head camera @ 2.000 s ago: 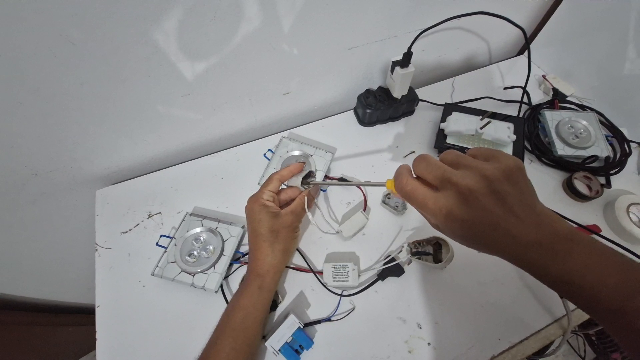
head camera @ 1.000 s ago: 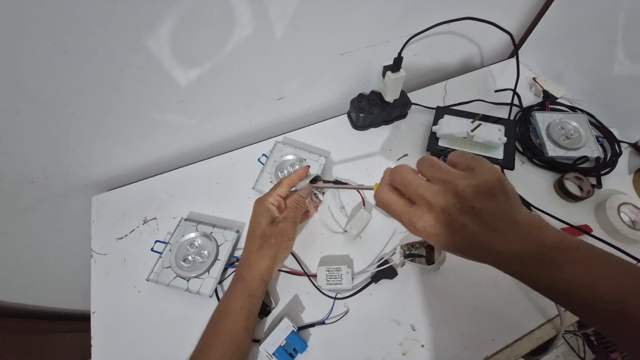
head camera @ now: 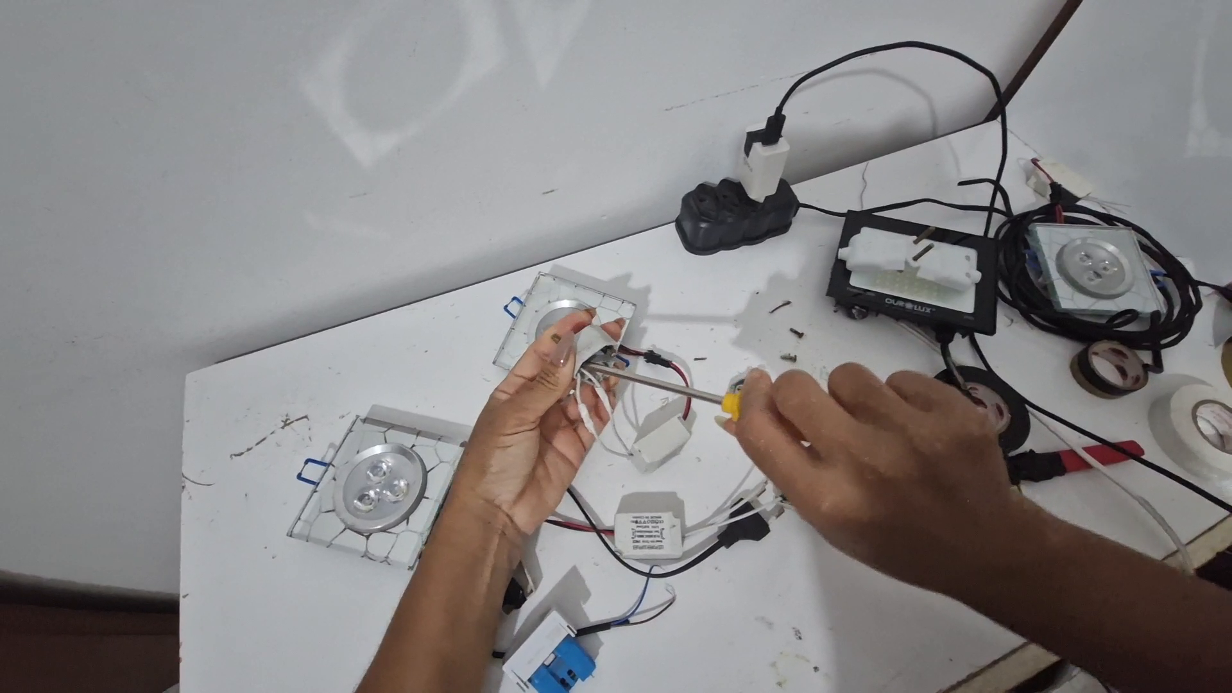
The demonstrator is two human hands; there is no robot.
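Note:
My left hand [head camera: 539,409] holds a small whitish electrical fitting [head camera: 595,348] with white wires between thumb and fingers. My right hand [head camera: 866,462] grips a screwdriver by its yellow handle [head camera: 731,404], and the metal shaft [head camera: 664,385] reaches left into the fitting. What the tip touches is too small to tell. Behind my left fingers lies a square glass LED downlight [head camera: 616,294], partly hidden. Another such downlight [head camera: 380,489] lies left of my left wrist. Below the hands are a white LED driver [head camera: 649,525] and a smaller white driver box [head camera: 662,441].
A black power strip [head camera: 736,217] with a plugged-in white adapter [head camera: 765,166] stands by the wall. At right are a black floodlight [head camera: 914,274], a coiled black cable [head camera: 1011,279] around another downlight [head camera: 1097,268], and tape rolls [head camera: 1109,370]. A blue-and-white module [head camera: 553,659] lies near the front.
The socket-like fitting that stood below my right hand in the earlier frames is now hidden behind that hand. Both hands stay on the small fitting and the screwdriver.

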